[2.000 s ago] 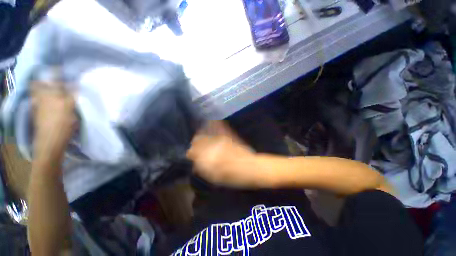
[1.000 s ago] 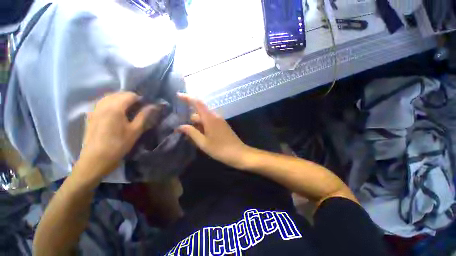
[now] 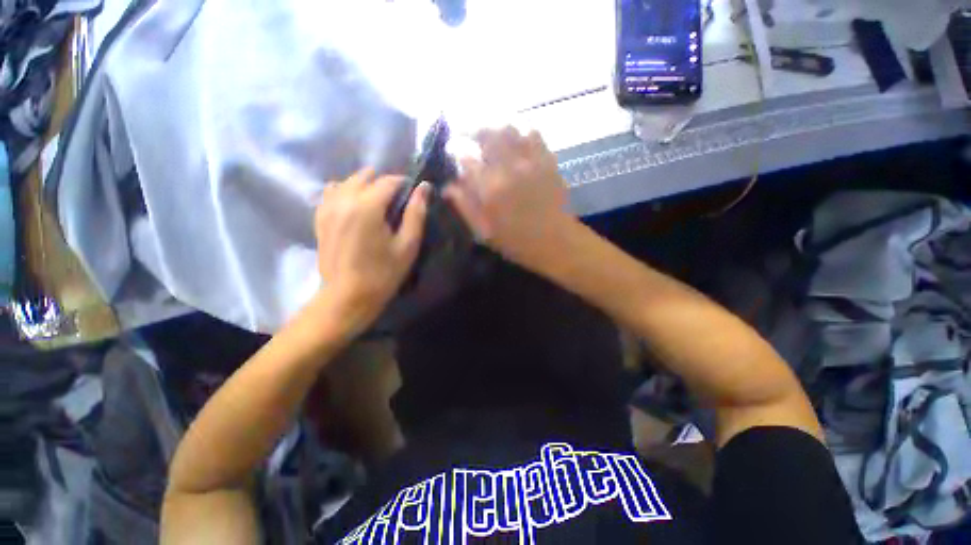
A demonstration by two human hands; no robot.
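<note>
A light grey garment piece [image 3: 229, 160] lies spread over the left of the table, its upper part washed out by bright light. A dark grey panel [image 3: 442, 250] joins it at the right and hangs over the front edge. My left hand [image 3: 367, 240] grips the cloth by the dark edge, thumb and fingers closed on it. My right hand [image 3: 513, 190] is blurred on the right side of the dark edge, fingers bent; whether it grips the cloth cannot be told. The needle area is lost in glare.
A lit smartphone [image 3: 659, 53] lies on the table behind the ruler strip [image 3: 681, 142]. Dark snips [image 3: 801, 61] and a dark scrap [image 3: 876, 53] lie to its right. A pale thread hangs over the edge. Crumpled grey pieces [image 3: 894, 319] are heaped at right, with more below left.
The light garment has been spread out over the table. Both hands have moved up and right toward the bright area, with the dark edge now between them.
</note>
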